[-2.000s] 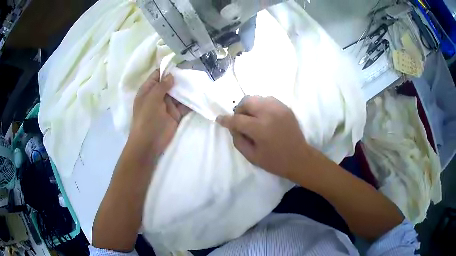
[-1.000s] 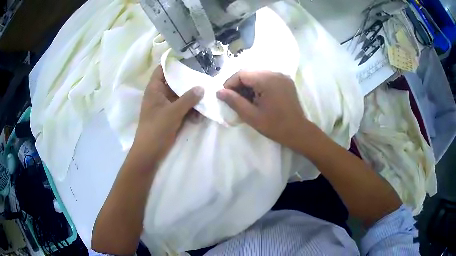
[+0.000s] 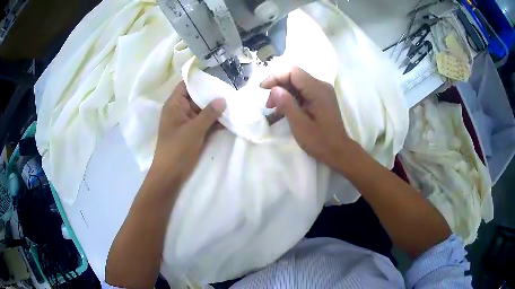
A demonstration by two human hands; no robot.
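Cream-white garment fabric [image 3: 243, 197] covers most of the table and hangs over its front edge. Its folded edge curves in front of the presser foot and needle area [image 3: 236, 76], under the grey-white sewing machine head [image 3: 212, 28]. My left hand [image 3: 189, 118] pinches the folded edge left of the needle, thumb on top and fingers underneath. My right hand [image 3: 310, 113] is just right of the needle, with index finger and thumb apart over the bright cloth; its lower fingers are curled and partly hidden, so its hold on the cloth is unclear.
Dark thread snips [image 3: 418, 48] and a beige swatch [image 3: 453, 66] lie at the upper right. A crumpled cloth bundle [image 3: 446, 163] hangs low right beside a pale bin [image 3: 497, 113]. A mint-green-rimmed basket [image 3: 68, 226] with dark contents stands at the left.
My right hand first moved up toward the needle, then its index finger and thumb spread apart. My left hand shifted from the cloth's edge tip to pinch the fold, and has since stayed almost still.
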